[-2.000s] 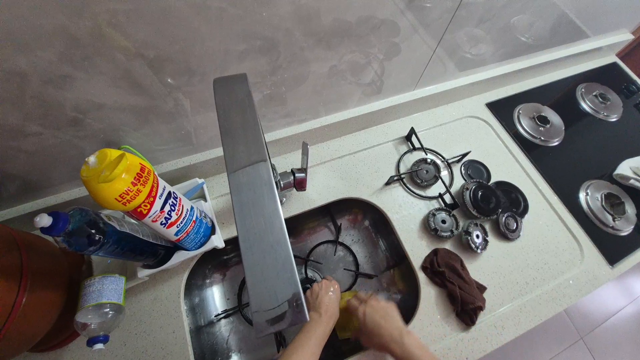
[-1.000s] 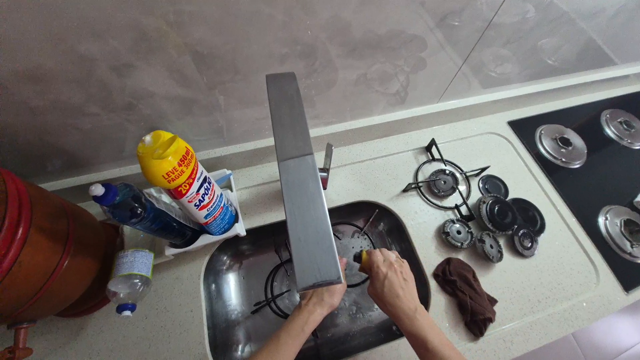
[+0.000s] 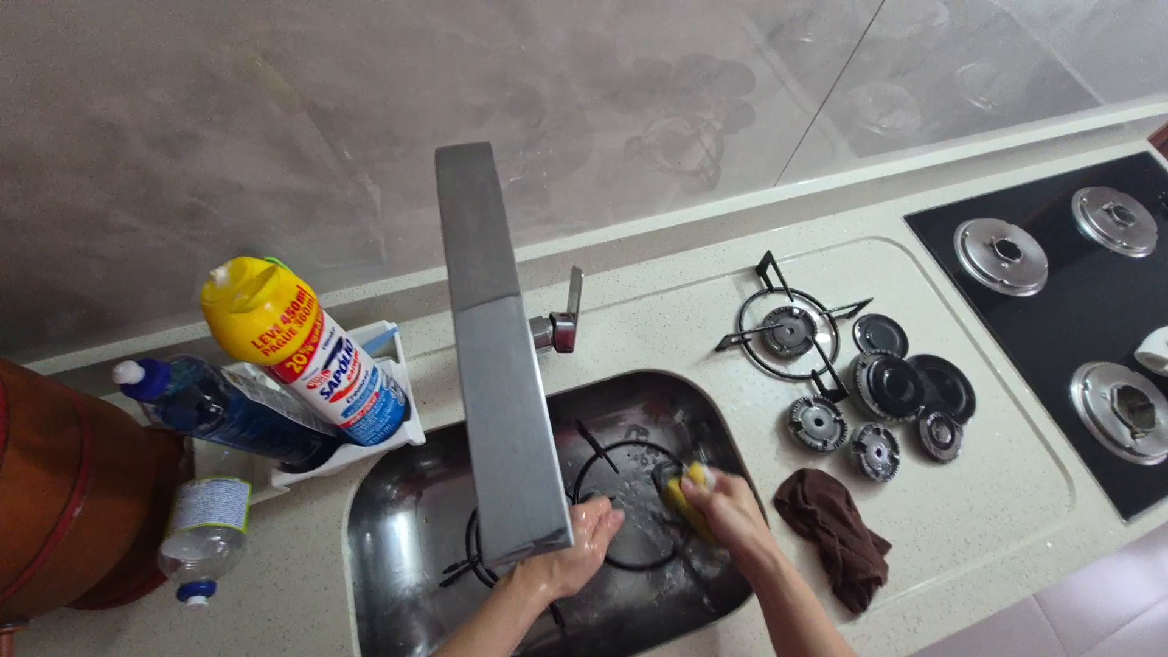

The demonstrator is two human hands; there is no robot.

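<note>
My right hand [image 3: 725,511] is closed on a yellow sponge [image 3: 689,502] over the right part of the steel sink [image 3: 401,511]. A black wire pan support [image 3: 630,444] lies in the sink between my hands. My left hand [image 3: 579,547] is at that support's left side, wet, partly behind the end of the faucet spout [image 3: 506,411]; whether its fingers grip the wire cannot be told. A second black pan support [image 3: 474,547] lies farther left in the sink, largely hidden by the spout and my left forearm.
Right of the sink are a pan support [image 3: 835,342], several burner parts [image 3: 818,422] and a brown cloth [image 3: 835,538]. Beyond them is a black cooktop [image 3: 1031,319]. On the left stand a caddy [image 3: 406,429] with cleaner bottles [image 3: 310,356], a clear bottle [image 3: 205,538] and a clay vessel [image 3: 73,484].
My right hand with the sponge has moved from near the spout to the right side of the pan support since one second ago. The view has shifted somewhat.
</note>
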